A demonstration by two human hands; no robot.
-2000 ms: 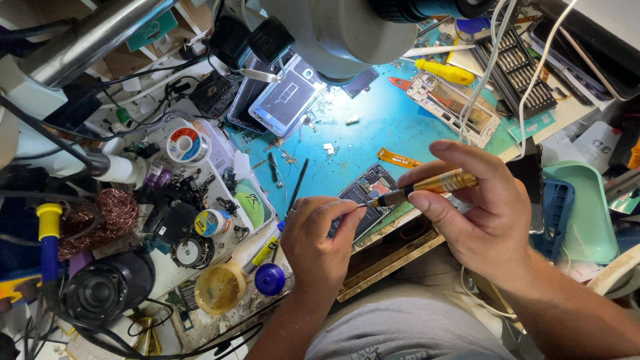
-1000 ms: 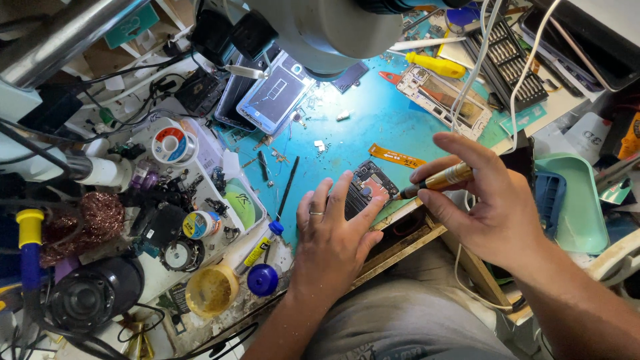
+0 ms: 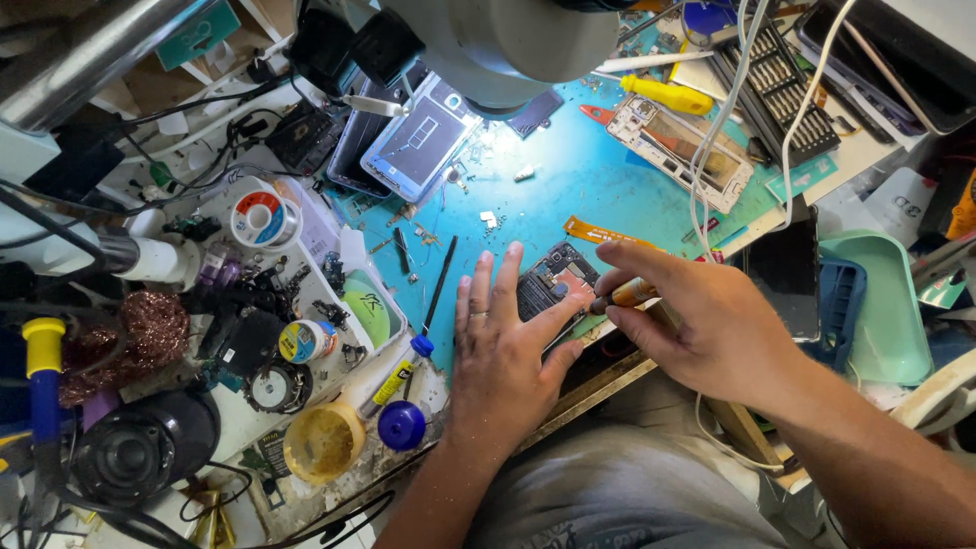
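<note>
An opened smartphone (image 3: 540,288) with its battery and inner parts exposed lies near the front edge of the blue mat. My left hand (image 3: 507,347) rests beside and partly over it, fingers spread, with the index fingertip on the phone's reddish part. Between the thumb and fingers of my right hand (image 3: 679,313) is a screwdriver with a gold-coloured handle (image 3: 634,291). Its dark front end is at the phone's right edge; the tip is hidden. An orange flex cable (image 3: 602,231) lies just behind the phone.
A microscope head (image 3: 503,46) hangs over the mat. Phone housings (image 3: 419,137), a yellow-handled tool (image 3: 667,94), a phone frame (image 3: 717,164) and a bit set (image 3: 781,91) lie behind. Left are a solder spool (image 3: 263,217) and an amber tub (image 3: 324,442). White cables (image 3: 698,168) hang at the right.
Two seconds ago my left fingers were pinched near the screwdriver's front end; now they are spread over and beside the phone. My right hand still holds the screwdriver.
</note>
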